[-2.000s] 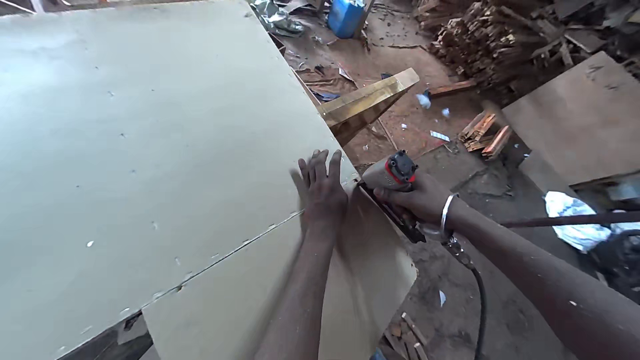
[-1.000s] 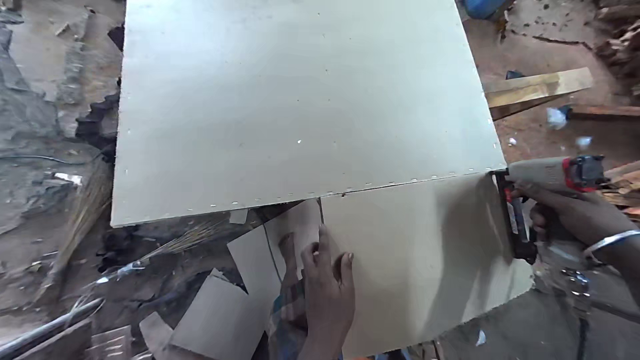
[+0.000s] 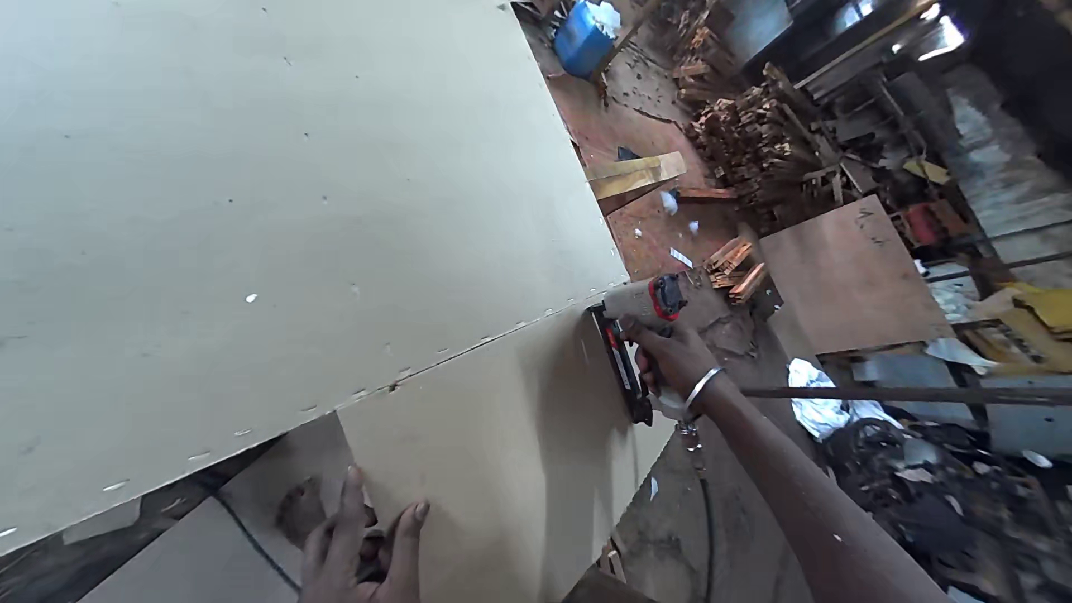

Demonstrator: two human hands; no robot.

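Observation:
My right hand (image 3: 670, 360) grips a pneumatic stapler (image 3: 641, 314), its nose at the upper edge of a smaller light board (image 3: 477, 452), near that edge's right end. An air hose hangs from its handle. My left hand (image 3: 360, 544) is at the smaller board's left edge, thumb over the board and fingers at the edge; whether it grips the board is unclear. Above lies a large pale board (image 3: 276, 193), meeting the smaller one along a seam. Staples run along the large board's lower edge, beside the seam.
Wood strips (image 3: 641, 174) stick out past the large board's right edge. Beyond are a blue container (image 3: 584, 40), stacked scrap wood (image 3: 758, 142), a plywood sheet (image 3: 858, 276) and white plastic bags (image 3: 816, 402). A dark bar (image 3: 904, 395) crosses at right. A bare foot (image 3: 300, 511) shows beside my left hand.
My left hand has left the large board near the seam's right end and is now at the smaller board's left edge. The stapler stays in my right hand. The view has swung left and back.

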